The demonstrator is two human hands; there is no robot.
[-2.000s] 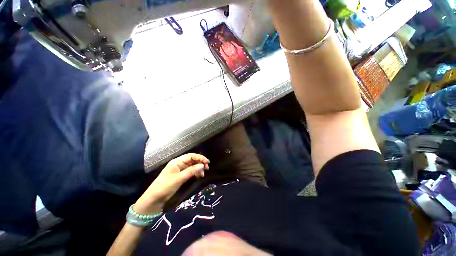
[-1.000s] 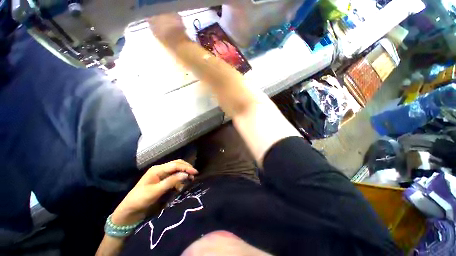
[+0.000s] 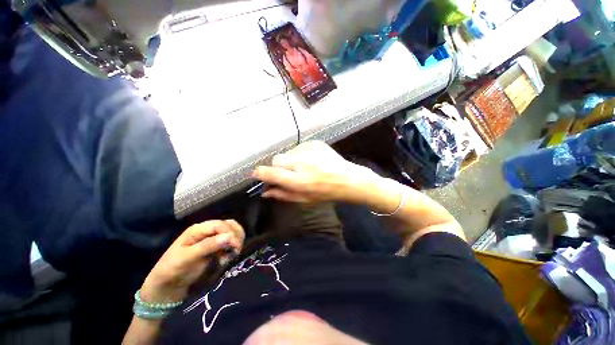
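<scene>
My right hand point(image 3: 307, 174) is over the front edge of the white table point(image 3: 229, 114), closed around small, slim thread snips point(image 3: 255, 189). Their tips show by its fingertips and the rest is hidden. My left hand point(image 3: 192, 256) is in front of my shirt with fingers curled and fingertips together; whether it pinches something small, I cannot tell. Dark navy cloth point(image 3: 101, 148) lies over the table's left side, under the glowing needle area point(image 3: 138, 84) of the sewing machine point(image 3: 101, 34). Neither hand touches the cloth.
A phone point(image 3: 301, 65) with a reddish picture lies on the table, its cable point(image 3: 293, 114) running to the front edge. Blue-teal items point(image 3: 367, 50) lie right of it. A plastic-wrapped bundle point(image 3: 431, 145) is below the table at right, near a brown box point(image 3: 490, 108).
My right hand reached across to under the machine head, then came back to the table's front edge with the snips, which are gone from behind the phone. My left hand moved slightly left.
</scene>
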